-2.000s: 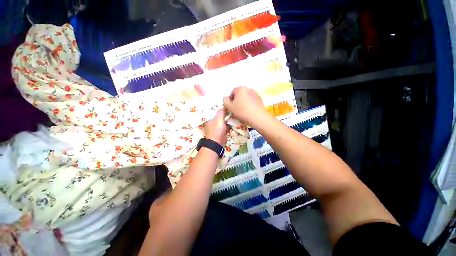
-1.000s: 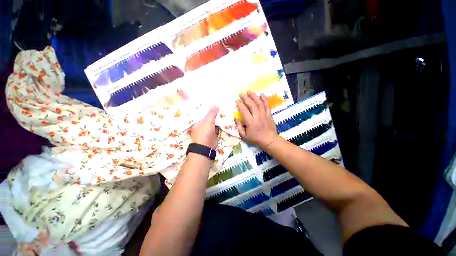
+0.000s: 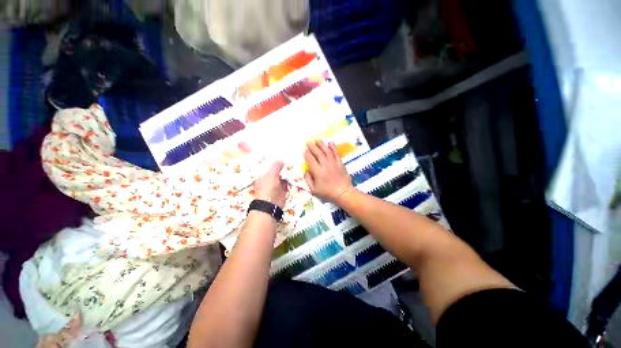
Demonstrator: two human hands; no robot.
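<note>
The upper shade card board (image 3: 204, 112) lies open on the lap with purple, red, orange and yellow thread fringes. The lower board (image 3: 381, 238) shows green, blue and navy fringes. The cream floral print fabric (image 3: 156, 204) is draped from the left over the boards. My left hand (image 3: 271, 185), below a black wristband, holds the fabric's edge between thumb and fingers on the card. My right hand (image 3: 328, 173) lies palm down with fingers spread a little, over the yellow fringes beside the fabric. Whether anything is under its palm is hidden.
White and cream fabric with green sprigs (image 3: 129, 279) is piled at the lower left. Dark purple cloth (image 3: 41, 211) lies at the far left. A pale cloth bundle (image 3: 242, 27) is at the top. A blue-edged table (image 3: 592, 136) with white material stands at the right.
My right hand has left the fabric edge beside my left hand and now lies flat on the yellow fringes. The view has shifted, showing more of the table and the pale bundle.
</note>
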